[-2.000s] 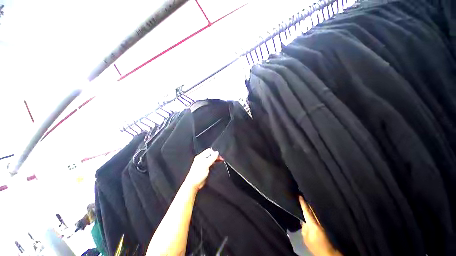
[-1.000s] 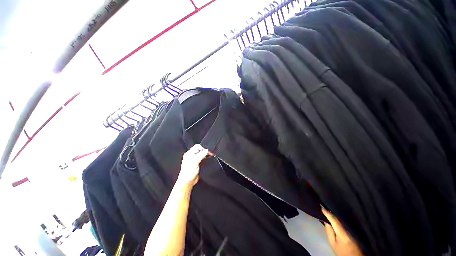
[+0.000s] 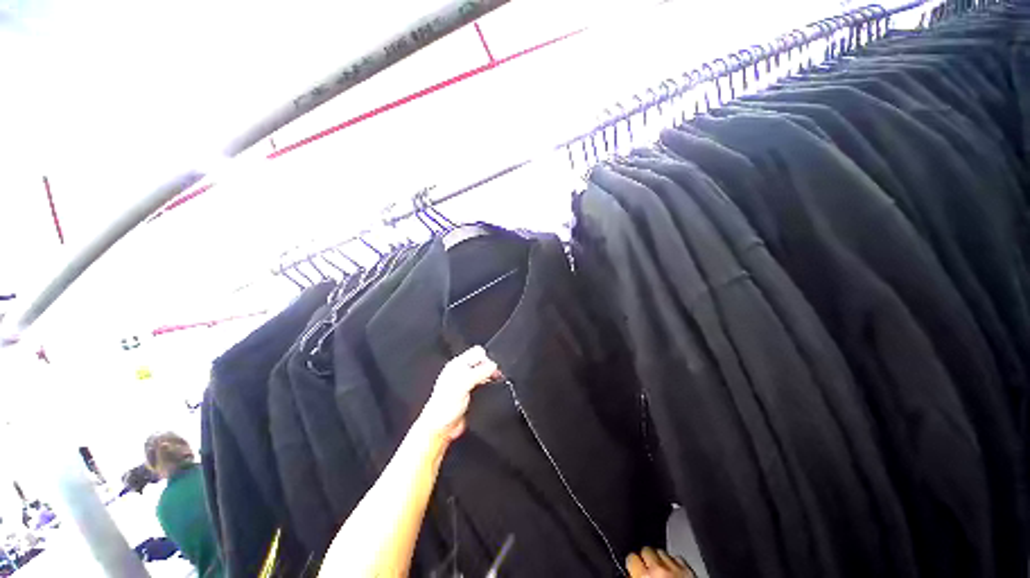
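Note:
A black jacket (image 3: 497,452) hangs on a hanger, facing me, with a pale line down its front edge (image 3: 557,469). My left hand (image 3: 465,378) is closed on the front edge just below the neckline. My right hand (image 3: 657,563) is at the lower end of the pale line, at the picture's bottom edge and partly cut off. Its fingers are bent at the front edge. The neckline is open and shows a thin pale line inside.
More black jackets (image 3: 265,418) hang close on the left. A dense row of black garments (image 3: 813,282) hangs on the right. The rail (image 3: 497,176) slants above, with a grey tube (image 3: 339,86) nearer. A person in green (image 3: 188,514) is at the lower left.
My right hand has moved down and left, nearer the jacket's front. The gap in the front has closed and the pale line runs more steeply. The view has shifted, and the person in green shows more.

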